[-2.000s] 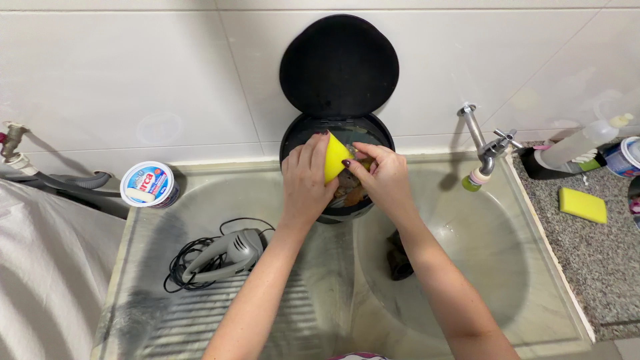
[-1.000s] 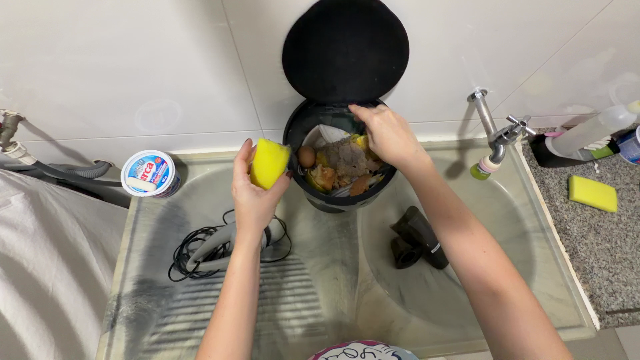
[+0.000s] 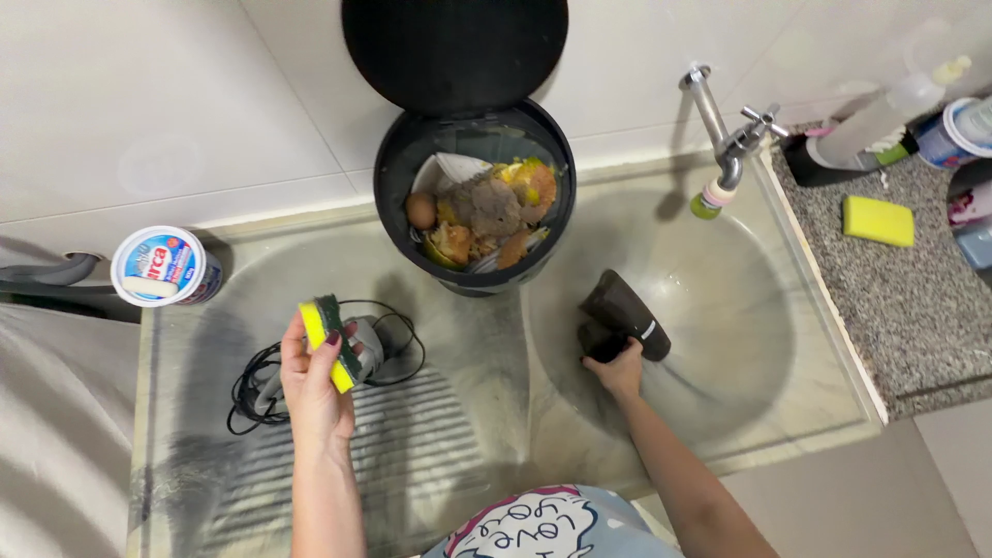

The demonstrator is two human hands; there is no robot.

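My left hand (image 3: pixel 319 372) grips a yellow sponge with a dark green scouring side (image 3: pixel 332 341), held above the ribbed washboard part of the laundry sink. Behind it lies a grey handheld appliance (image 3: pixel 366 349) with a coiled black cord. In the round basin on the right, the fingers of my right hand (image 3: pixel 618 366) are on a dark translucent plastic part (image 3: pixel 629 310); whether they are closed on it I cannot tell. Between and beyond my hands stands a black waste bin (image 3: pixel 387 209) with its lid (image 3: pixel 456 50) raised, holding an egg, fruit peels and a grey clump of dust.
A white plastic tub (image 3: pixel 163 267) stands at the sink's back left corner. A metal tap (image 3: pixel 721 143) reaches over the basin. On the granite counter (image 3: pixel 868 302) at right are another yellow sponge (image 3: pixel 878 221), a bottle (image 3: pixel 883 112) in a black holder and more containers.
My right hand has moved from the bin's rim down into the basin, to the dark part. Earlier both hands were at the sponge over the bin; now the left holds it over the washboard.
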